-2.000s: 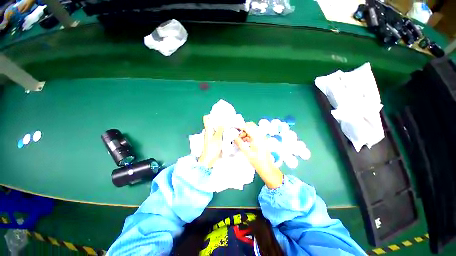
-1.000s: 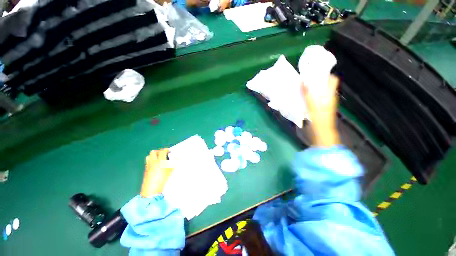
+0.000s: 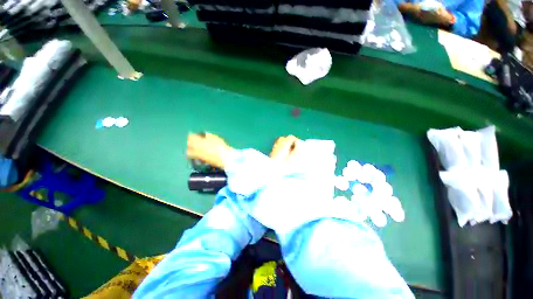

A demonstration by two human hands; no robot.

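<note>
My right arm crosses over my left. My right hand (image 3: 207, 149), blurred, lies over one black optical unit, mostly hidden under it; whether it grips the unit is unclear. A second black optical unit (image 3: 206, 181) lies just below, its right end by my sleeve. My left hand (image 3: 284, 147) is at the upper left edge of the white packing sheets (image 3: 317, 156), fingers bent on them. My sleeves hide much of the stack. Loose white and blue round discs (image 3: 368, 187) lie right of it. White wrapped units (image 3: 476, 175) lie in rows in the black compartment tray (image 3: 473, 257).
Black filled tray stack (image 3: 280, 26) and a clear plastic bag (image 3: 387, 29) stand across the bench. Crumpled white wrap (image 3: 310, 65) lies on the green strip. A metal post (image 3: 99, 38), more trays (image 3: 44, 82) and a blue stool (image 3: 64, 187) are left. Another person's hand (image 3: 429, 13) shows top right.
The view has turned left. My right hand has left the white bundle at the tray and crossed left to the black units. The bundles now lie in rows. My left hand remains at the sheets.
</note>
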